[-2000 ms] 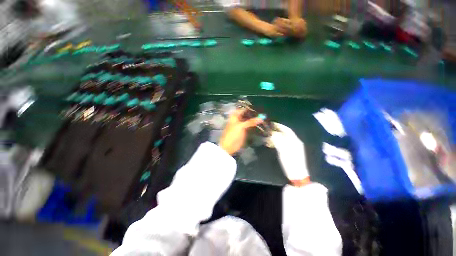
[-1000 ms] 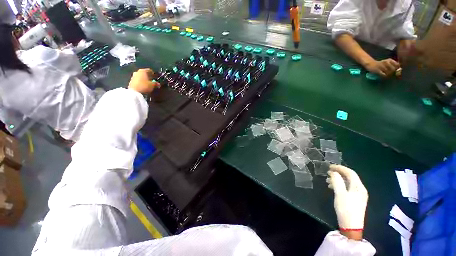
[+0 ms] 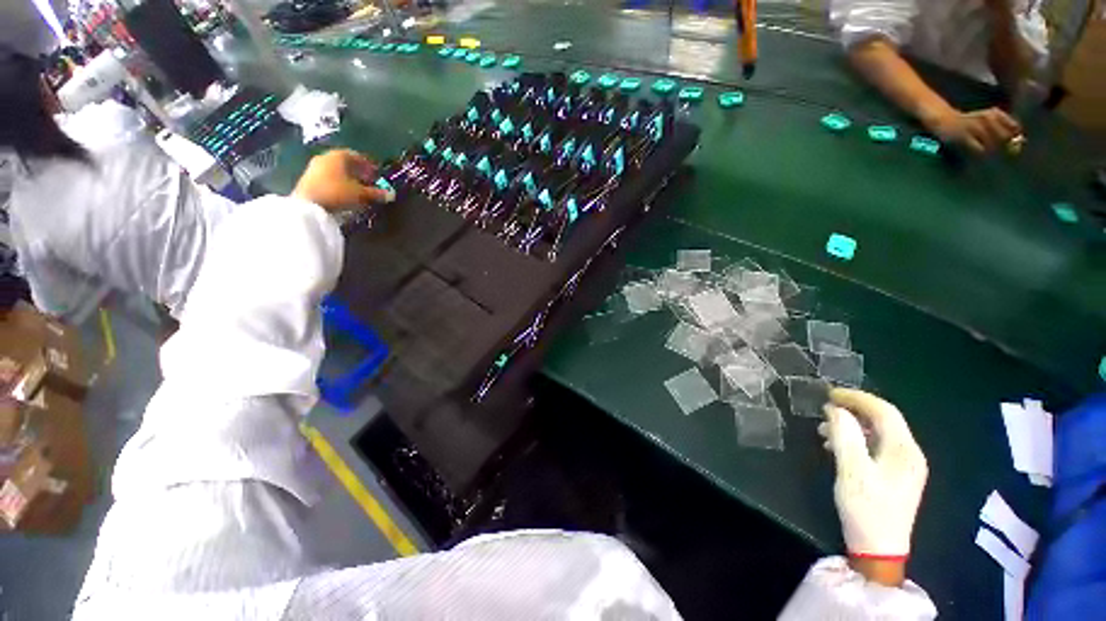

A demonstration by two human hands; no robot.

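Observation:
My bare left hand [image 3: 343,182] is at the left edge of the black foam tray [image 3: 443,273], with a teal part [image 3: 386,189] at its closed fingertips; the clip on it is hard to make out. The tray's far half holds rows of clipped teal parts with silver handles sticking out. My gloved right hand [image 3: 878,476] has its fingertips at the edge of one clear plate [image 3: 810,396], beside a loose pile of clear plates [image 3: 716,311]. Whether it pinches that plate is unclear. A single teal part [image 3: 841,246] lies beyond the pile.
White paper strips [image 3: 1028,439] and a blue bin [image 3: 1077,516] are at the right. A dark clip bin [image 3: 418,479] sits below the tray. Teal parts [image 3: 883,134] line the far bench. A person's hand [image 3: 976,129] is across; another person [image 3: 103,231] is at left.
Since two seconds ago, my hands have parted and my left hand has reached to the tray's left side. In the last second it has moved only slightly; the view has shifted a little.

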